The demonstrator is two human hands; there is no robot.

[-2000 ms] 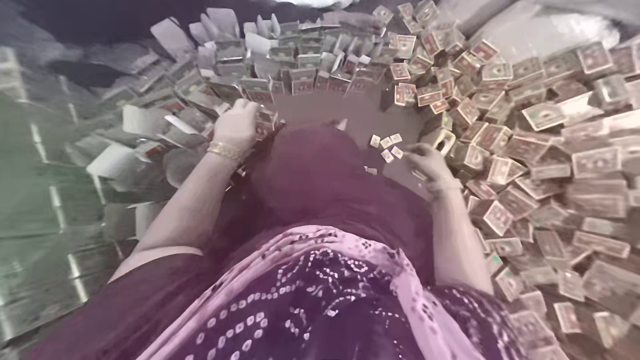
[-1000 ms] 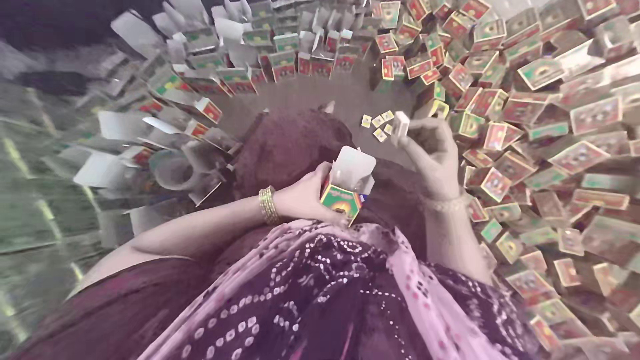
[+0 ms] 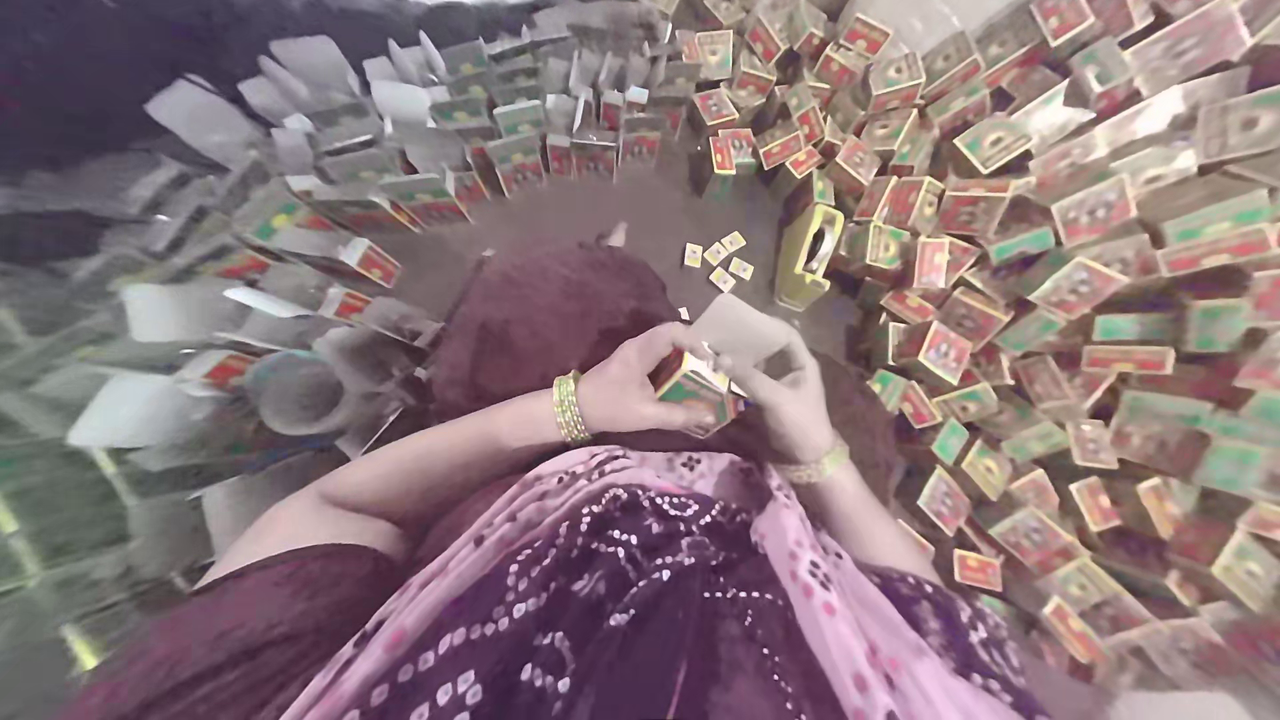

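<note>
My left hand [image 3: 635,385] is closed around a small green and red cardboard box [image 3: 692,385] in front of my lap. The box stands with its pale flap [image 3: 738,328] raised. At the box's opening are the fingers of my right hand [image 3: 790,390], close against the flap; whether they hold something small there is hidden. Beyond the hands, several small pale square pieces [image 3: 716,254] lie on the floor. A yellow-edged box with an oval opening [image 3: 811,256] rests just right of them.
Many open boxes with raised flaps [image 3: 520,150] stand in rows ahead and to the left. Closed red and green boxes [image 3: 1095,210] are heaped on the right. A round translucent container [image 3: 295,392] is among the boxes at left. My covered knee [image 3: 560,320] lies between.
My left hand came from the open boxes at the left to my lap, bringing a box. My right hand has moved from beside the small pale pieces to that box's opening.
</note>
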